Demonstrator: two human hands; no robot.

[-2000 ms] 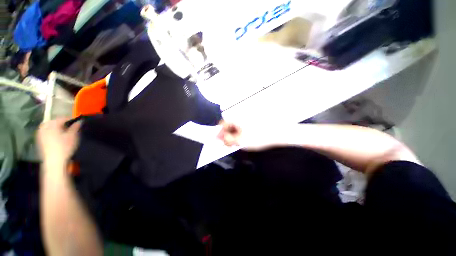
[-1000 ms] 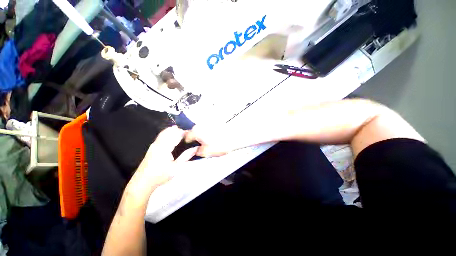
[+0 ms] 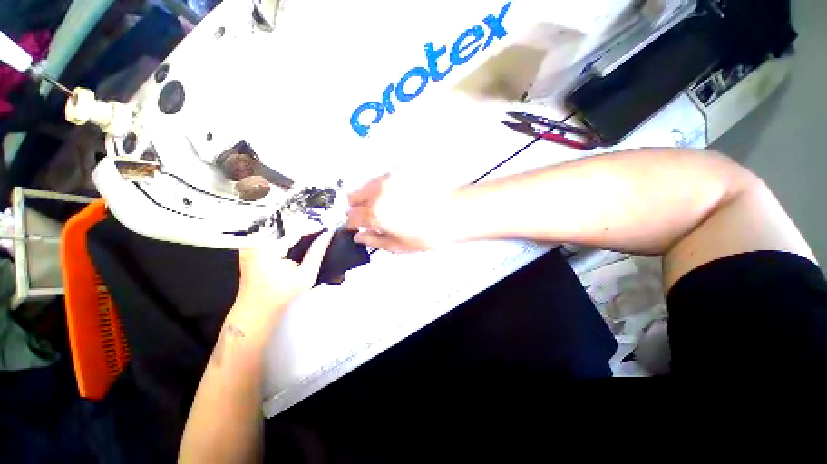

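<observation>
The white sewing machine with blue "protex" lettering fills the upper middle. Its presser foot and needle area is a small dark metal cluster at my fingertips. A black garment panel lies left of and under my left hand, with a black part showing between my hands. My left hand is on the black cloth just below the needle area, its fingertips partly hidden. My right hand has its fingers bent at the cloth's edge, right beside the needle area. Whether it pinches the cloth is unclear.
An orange basket stands at the left with black cloth beside it. Dark and red snips lie by the machine base. A black box is at the upper right. The white table's edge runs diagonally below my hands. Papers or scraps lie below the table.
My left hand has come from the far left to the needle area, and the black panel no longer spreads across the middle. The machine now appears larger and closer.
</observation>
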